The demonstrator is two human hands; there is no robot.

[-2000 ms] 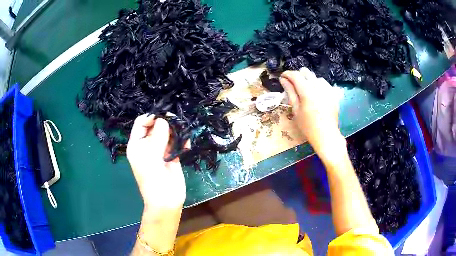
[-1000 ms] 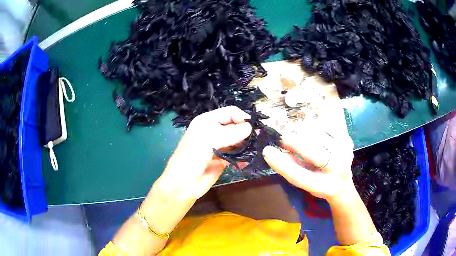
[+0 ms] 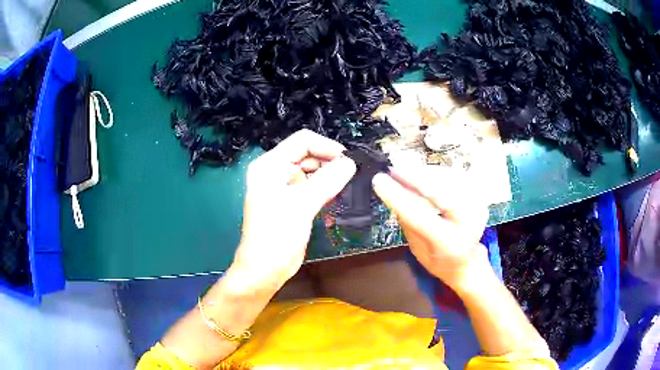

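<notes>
A black ribbed piece [image 3: 357,189] is spread between my two hands over the table's near part. My left hand [image 3: 289,195] pinches its upper left side between thumb and fingers. My right hand [image 3: 438,217] is at its right side, fingertips against its edge. The piece hangs down between the hands and looks blurred. A heap of loose pointed black pieces [image 3: 282,65] lies behind my left hand. A stained tan board [image 3: 494,170] lies behind my right hand, with a small round white dish [image 3: 438,137] on it.
A second black heap [image 3: 543,72] lies at the right, with a small yellow-and-black tool [image 3: 632,155] beside it. Blue bins with black pieces stand at left [image 3: 47,173] and lower right [image 3: 610,267]. A dark, cream-edged item with a strap [image 3: 81,137] lies by the left bin.
My right hand has come from the board to meet my left hand. The black piece, bunched a second ago, is now spread flatter between them. The camera view has shifted.
</notes>
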